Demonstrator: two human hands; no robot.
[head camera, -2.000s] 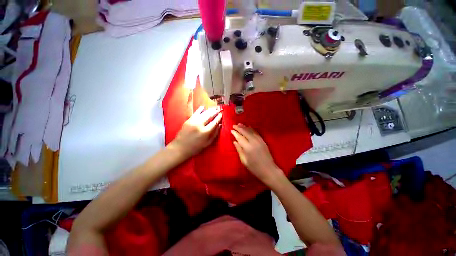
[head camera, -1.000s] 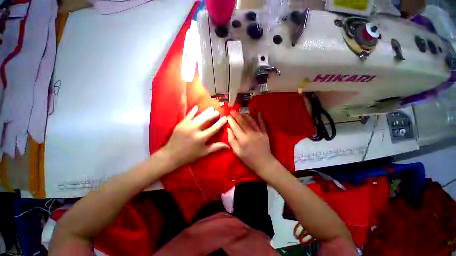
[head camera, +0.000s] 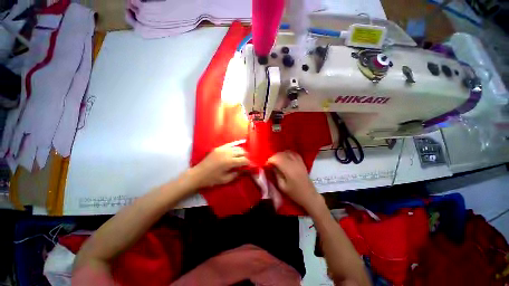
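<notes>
A red fabric panel (head camera: 215, 120) lies on the white machine table and runs under the presser foot (head camera: 257, 118) of the sewing machine (head camera: 357, 86). My left hand (head camera: 226, 162) grips the panel left of centre, below the needle. My right hand (head camera: 290, 170) pinches it just to the right. Between my hands the front edge is lifted and parted, and a pale pink-white underside shows. Some fingertips are hidden in the folds. The lamp lights the fabric brightly beside the needle.
Black scissors (head camera: 347, 146) lie on the machine bed at right. Pale cut pieces with a red line (head camera: 56, 84) lie at left, more pale pieces (head camera: 167, 14) at the back. A pink thread cone (head camera: 267, 25) hangs into view. Red fabric (head camera: 390, 237) fills a blue crate at lower right.
Both hands have drawn back from the needle towards the table's front edge. They were flat on the fabric and now grip it. The panel's front edge has come up, baring its pale underside.
</notes>
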